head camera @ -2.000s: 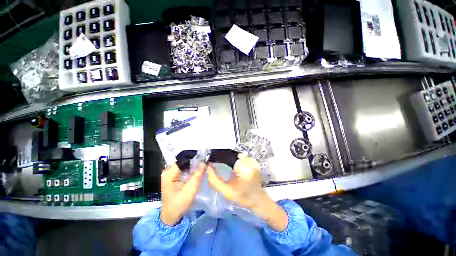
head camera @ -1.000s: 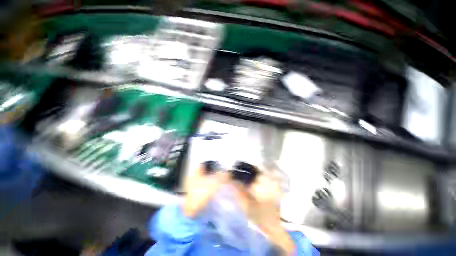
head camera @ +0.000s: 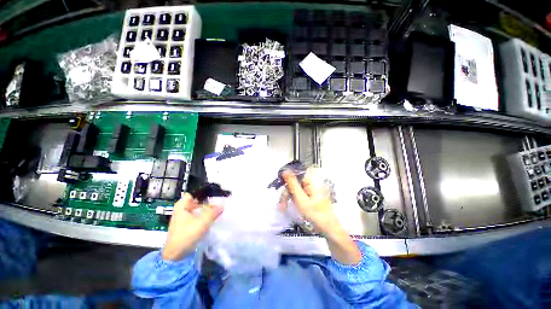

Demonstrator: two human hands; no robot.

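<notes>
My left hand (head camera: 192,223) is at the lower centre with a black covering on its fingertips, at the left edge of a clear plastic bag (head camera: 244,238). My right hand (head camera: 314,202) is raised at the bag's right side, also with black at the fingertips. The bag hangs crumpled and see-through before my lap and blurs into the bright background. Behind my hands a clipboard with white paper (head camera: 241,145) and a dark clip lies on the line. The exact hold of my fingers is blurred.
A green circuit board (head camera: 175,130) lies left, three black round fittings (head camera: 378,168) right. The shelf behind holds a white foam tray (head camera: 194,36), loose metal parts (head camera: 261,67), a black grid tray (head camera: 341,54) and a bag of metal parts (head camera: 90,69). Blue sleeves show at both sides.
My hands have moved apart, from close together to either side of the bag. The bag looks spread wider. The head view swung and came back, now slightly further left than at first.
</notes>
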